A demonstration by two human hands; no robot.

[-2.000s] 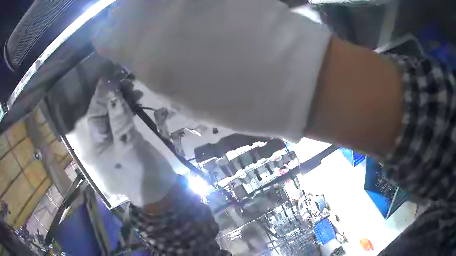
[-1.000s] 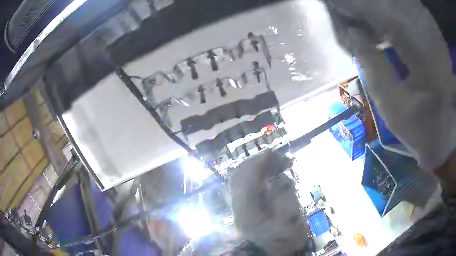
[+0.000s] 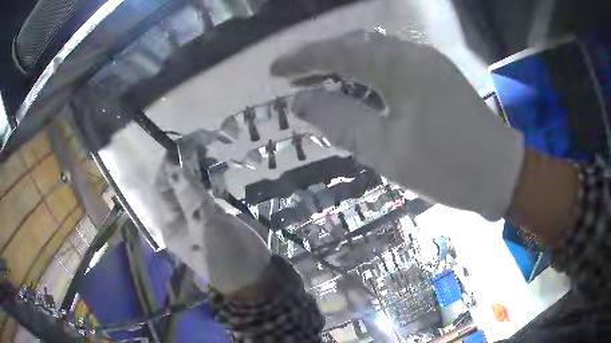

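Small dark and silver metal pieces (image 3: 281,112) hang in rows before a large pale panel (image 3: 214,84). My right hand (image 3: 422,124), in a white glove, is at the right end of the upper row. Its fingers and thumb curve around a small metal piece (image 3: 342,86); whether they grip it is unclear. My left hand (image 3: 218,238), in a spotted white glove, is raised at the left ends of the rows, beside a dark diagonal rod (image 3: 155,130). Its fingertips blur into the metal there, so its hold cannot be told.
A dark beam with a bright curved edge (image 3: 63,60) crosses the upper left. A large blue surface (image 3: 536,100) stands at the right, with a teal-blue bin (image 3: 522,251) below. A blue crate (image 3: 447,288) and a red-orange bundle (image 3: 500,312) are on the floor.
My right hand has moved from the right edge to the upper row. My left hand has risen from the lower middle to the left ends of the rows. The view has shifted slightly.
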